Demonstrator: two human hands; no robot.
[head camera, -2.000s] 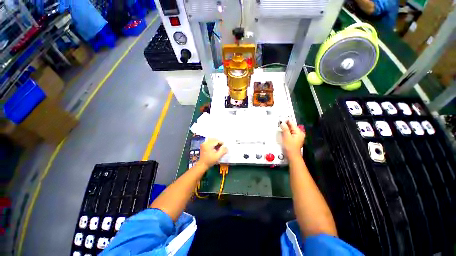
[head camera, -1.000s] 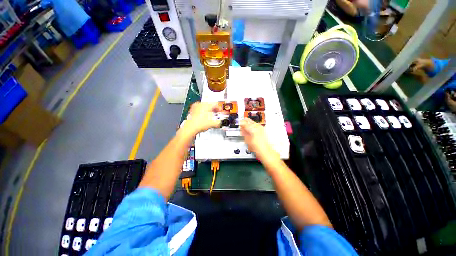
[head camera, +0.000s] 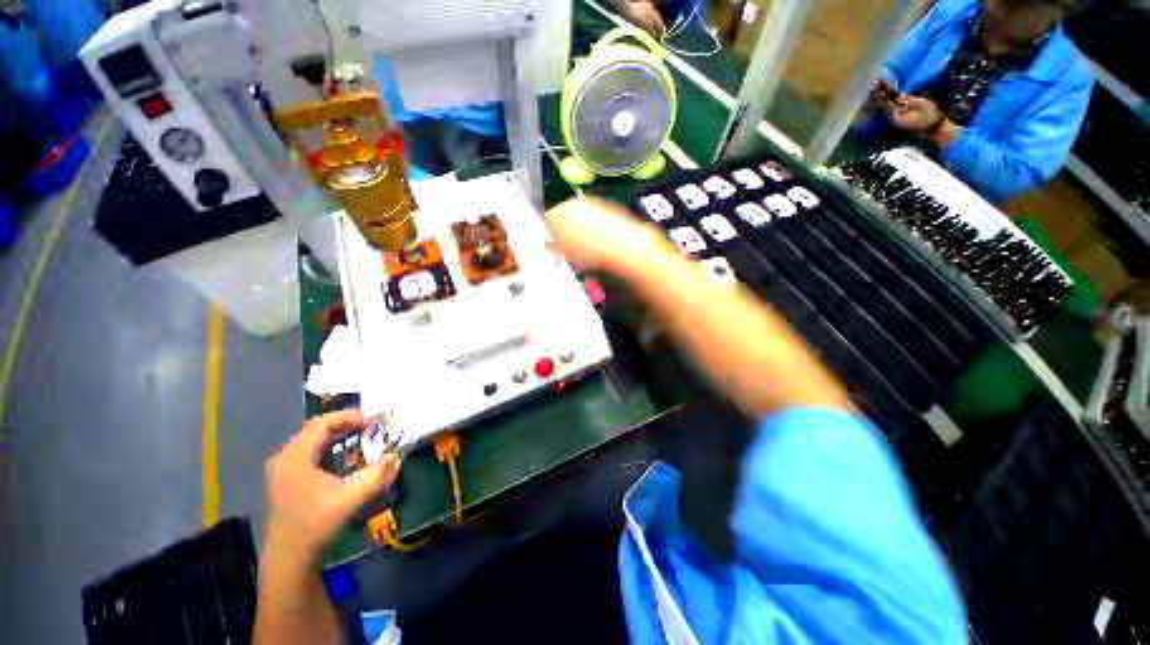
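Observation:
My left hand (head camera: 309, 485) is at the front left corner of the press base (head camera: 505, 321), with its fingers around a small white housing (head camera: 378, 437). My right hand (head camera: 590, 233) is blurred, beyond the base's right edge and below the fan; its fingertips and any content cannot be made out. A white part (head camera: 418, 287) sits in the dark front of the left orange-brown fixture (head camera: 410, 258). The right fixture (head camera: 484, 247) shows a dark centre. The gold press head (head camera: 366, 189) is above and behind the left fixture.
A black tray stack (head camera: 820, 277) with white housings stands right. The green fan (head camera: 621, 120) is behind my right hand. The control box (head camera: 177, 120) stands left. Orange connectors (head camera: 448, 447) protrude in front. A person in blue (head camera: 1034, 114) sits far right.
The view has turned right. Both hands have left the fixtures: my left hand moved to the front left corner with a white housing, my right hand moved out past the right edge.

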